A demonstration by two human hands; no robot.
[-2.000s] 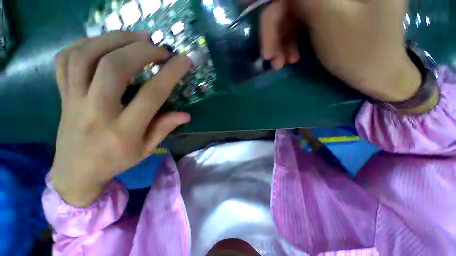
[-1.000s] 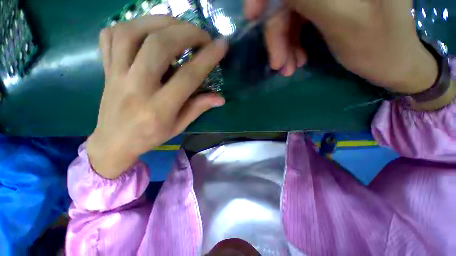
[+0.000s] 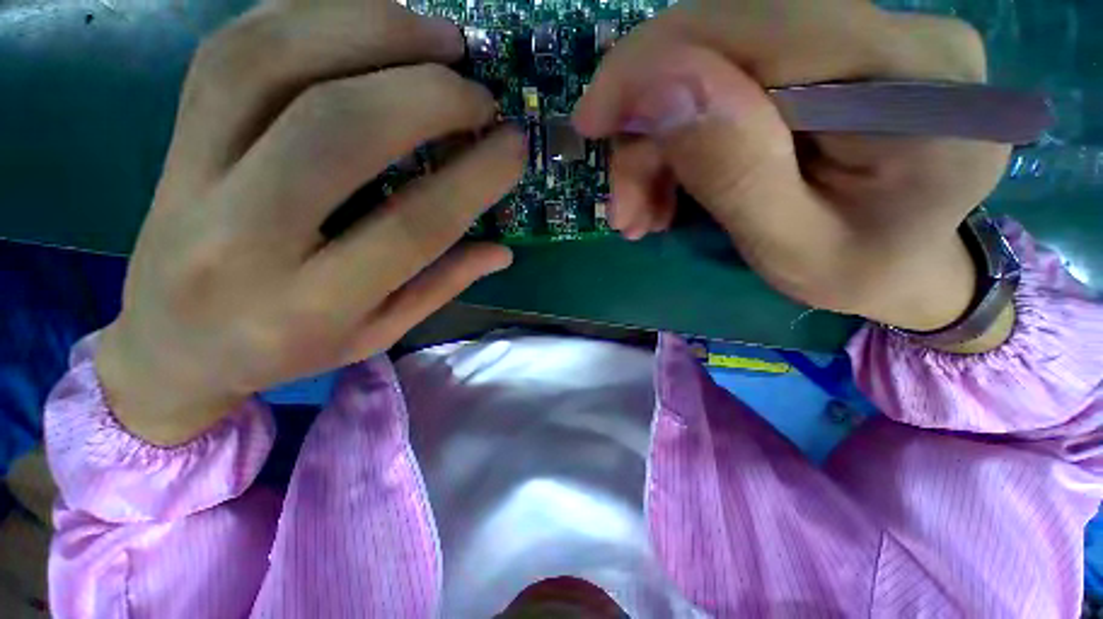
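Note:
A green circuit board panel [image 3: 556, 181] with rows of small silver and black parts lies on the dark-green mat in front of me. My left hand [image 3: 315, 194] lies over the board's left part, fingers spread, fingertips on its surface. My right hand [image 3: 786, 157] is over the board's right part and holds grey-purplish tweezers [image 3: 913, 111] like a pen, their back end pointing right. The tweezer tips are hard to make out between my fingertips. My fingers hide much of the board; whether a small part is in the tips cannot be told.
The dark-green mat [image 3: 73, 181] reaches to a front edge near my body. Clear glare-covered film or parts [image 3: 1058, 175] lie at the far right. A dark band [image 3: 986, 302] is on my right wrist. Blue material and a yellow strip show below the edge.
My right hand has come left from the clear film area to the board, and the tweezers now show clearly. Both hands are closer together over the board. The board at the far left is out of view.

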